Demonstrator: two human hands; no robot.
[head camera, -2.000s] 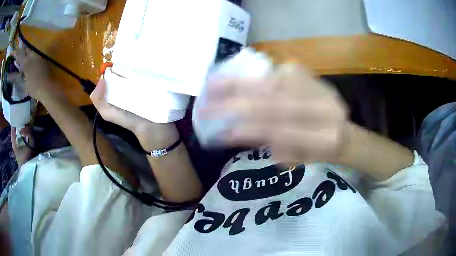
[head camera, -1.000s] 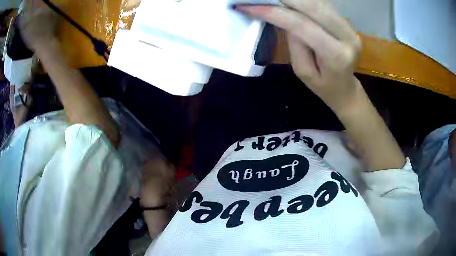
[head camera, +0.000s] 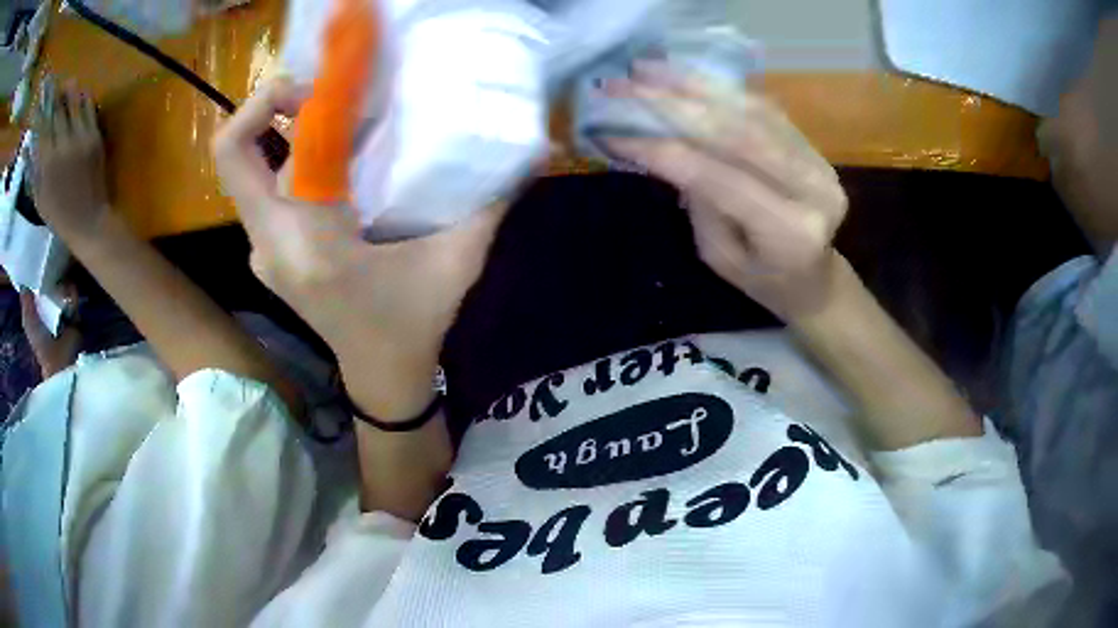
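Note:
A white security camera (head camera: 460, 111) is held above the bench edge at the top centre, its upper part cut off by the picture's edge. My left hand (head camera: 356, 245) grips its near end from below, with an orange sleeve (head camera: 334, 104) on one finger. My right hand (head camera: 748, 184) holds a crumpled grey-white wiping cloth (head camera: 662, 92) at the camera's right side. The cloth and camera are blurred, so whether they touch cannot be told. A black cable (head camera: 153, 52) runs from the upper left towards my left hand.
The orange-brown tabletop (head camera: 956, 123) crosses the top, with a grey mat (head camera: 809, 34) and a white sheet (head camera: 969, 49) on it. At the left, another person's hand (head camera: 70, 160) is beside a white object (head camera: 31, 252). A person's grey sleeve (head camera: 1067, 356) is at the right edge.
The camera has been turned and its position shifted. My left hand, lowered and off the camera one second ago, now grips it. My right hand has moved slightly down, with the cloth now visible in it.

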